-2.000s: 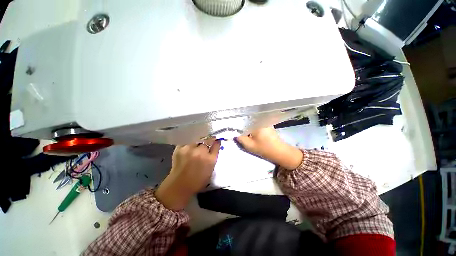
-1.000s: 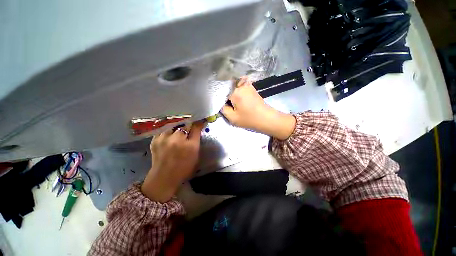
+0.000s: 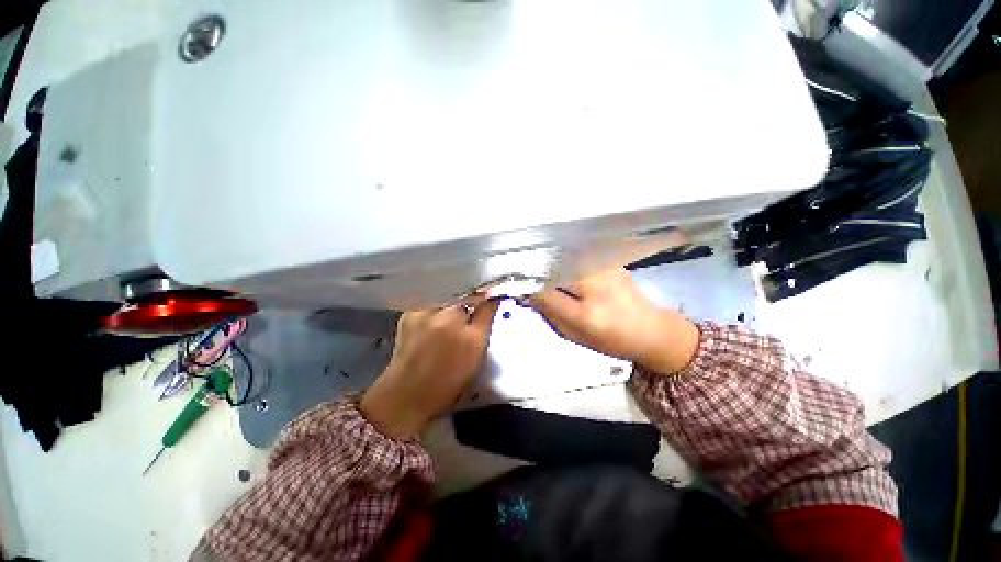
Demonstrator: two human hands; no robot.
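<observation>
The white sewing machine head [image 3: 439, 143] fills the upper middle and hides the needle area. My left hand [image 3: 441, 357] is at its lower edge, fingertips pinched close to the needle area. My right hand [image 3: 602, 318] is just right of it, fingers bent down at the same spot. What the fingertips hold is too hidden to tell. A black zipper [image 3: 670, 257] shows its end behind my right hand on the grey bed. A plain black fabric strip [image 3: 557, 437] lies flat in front of my body.
A zipper pile [image 3: 851, 192] lies at right. Black fabric pieces [image 3: 49, 373] lie at far left. A green-handled tool [image 3: 198, 408] with a thin shaft and small tools with a dark cord lie left of the bed. A red disc [image 3: 181, 315] sits on the head's near left end.
The view has tilted back, so the head's top shows again and its underside is mostly hidden. Less of the zipper behind my right hand shows. Both hands stay close together at the needle area.
</observation>
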